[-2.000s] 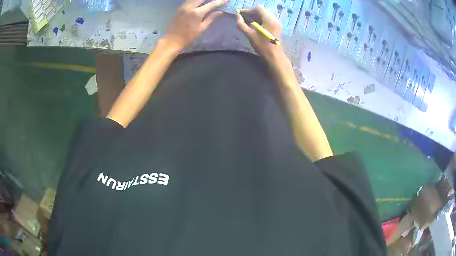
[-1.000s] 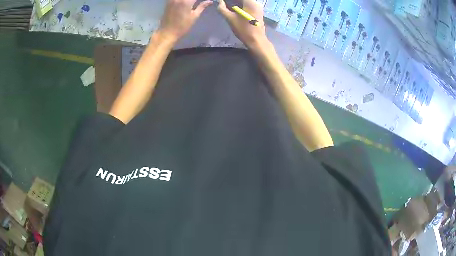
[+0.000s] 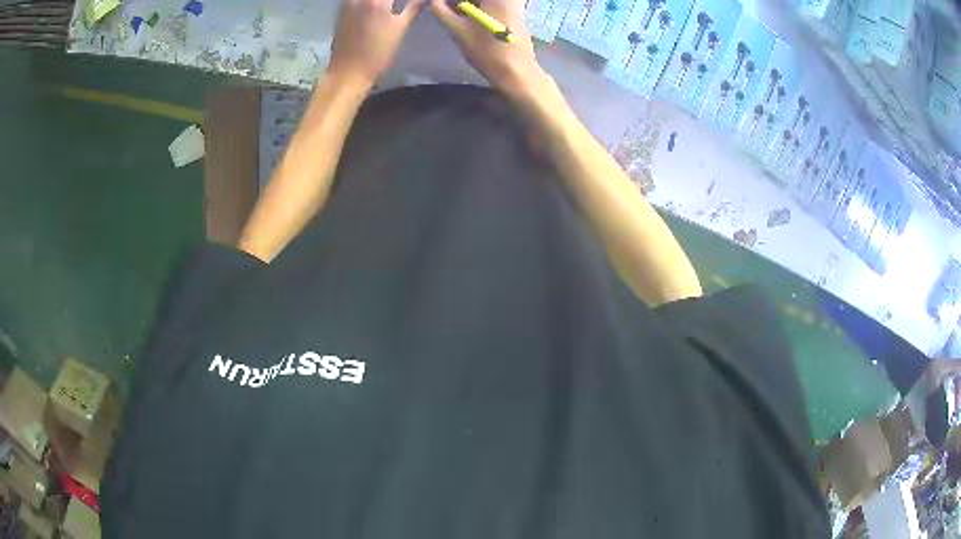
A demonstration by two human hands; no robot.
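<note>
My right hand is at the top edge of the view, over the white bench. It holds a slim yellow and black stick, a marker or knife. My left hand is beside it, cut off by the top edge. The fingertips of both hands come close together there, and whether the left holds anything is hidden. Pale blue retail boxes with dark long-stemmed pictures lie in a row on the bench to the right of my hands.
An open brown carton stands below the bench at left, partly behind my left arm. A sheet with a yellow-green edge lies at the bench's left end. A white scrap is on the green floor. Small cartons are at lower left.
Both hands have shifted up and left in the view, closer to its top edge. The yellow stick is still in my right hand. The view has shifted slightly.
</note>
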